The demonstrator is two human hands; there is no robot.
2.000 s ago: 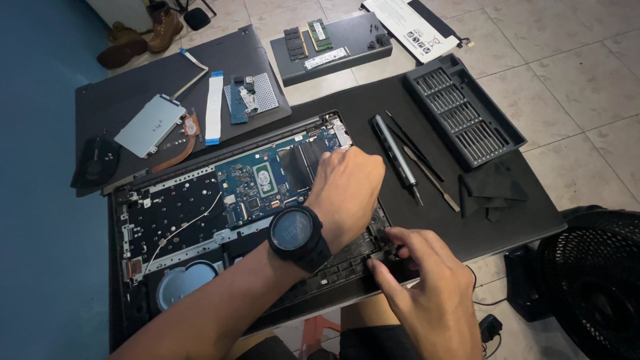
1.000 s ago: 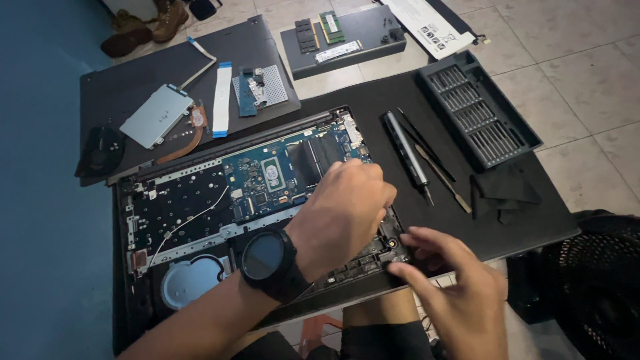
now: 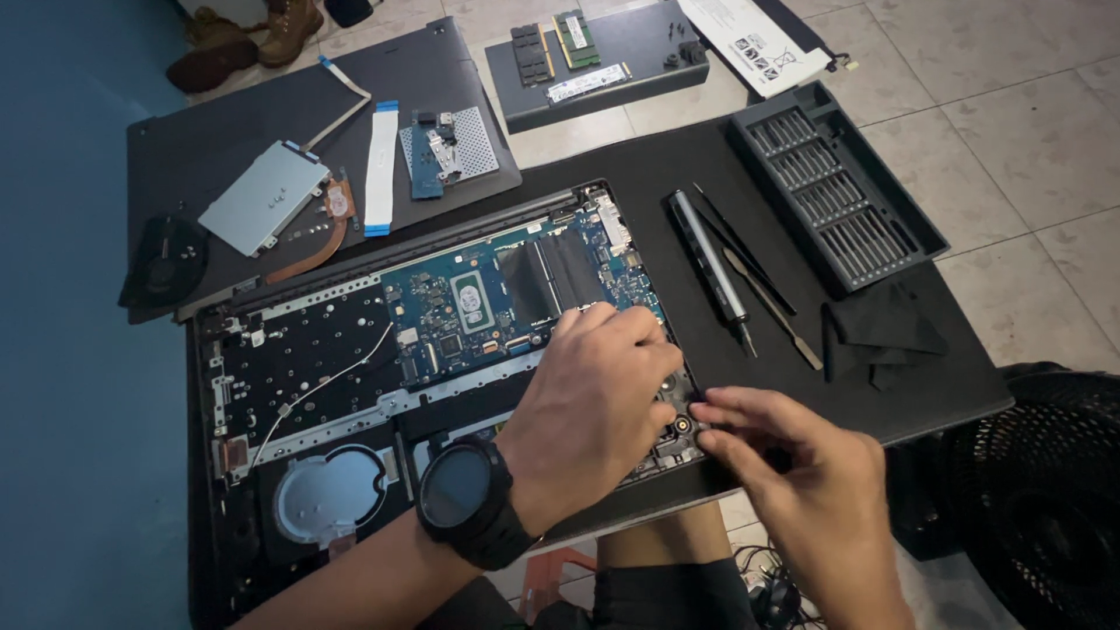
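Observation:
An opened laptop chassis [image 3: 306,376] lies on a black mat, its blue motherboard [image 3: 437,324] exposed. My left hand [image 3: 599,385], a black watch [image 3: 464,490] on its wrist, reaches over the chassis toward its right front corner. Its fingers are curled, and whether they hold anything is hidden. At the right edge of the chassis, my right hand [image 3: 779,455] has thumb and index fingertips close to a small dark part that I cannot identify. Right of the chassis lie a pen-shaped electric screwdriver [image 3: 709,262], black tweezers [image 3: 744,249] and a metal spudger [image 3: 770,306].
Beyond the chassis, a dark laptop cover [image 3: 306,114] bears a touchpad [image 3: 265,197], a copper heat pipe [image 3: 311,258] and a ribbon cable [image 3: 381,166]. RAM sticks [image 3: 575,39] rest on a grey box [image 3: 604,96]. A bit case [image 3: 840,188] stands right, a black fan [image 3: 1050,499] below.
My left hand stays over the chassis's right side, with its fingers shifted toward the front corner. My right hand remains by the edge, its fingertips drawn closer together than a second ago.

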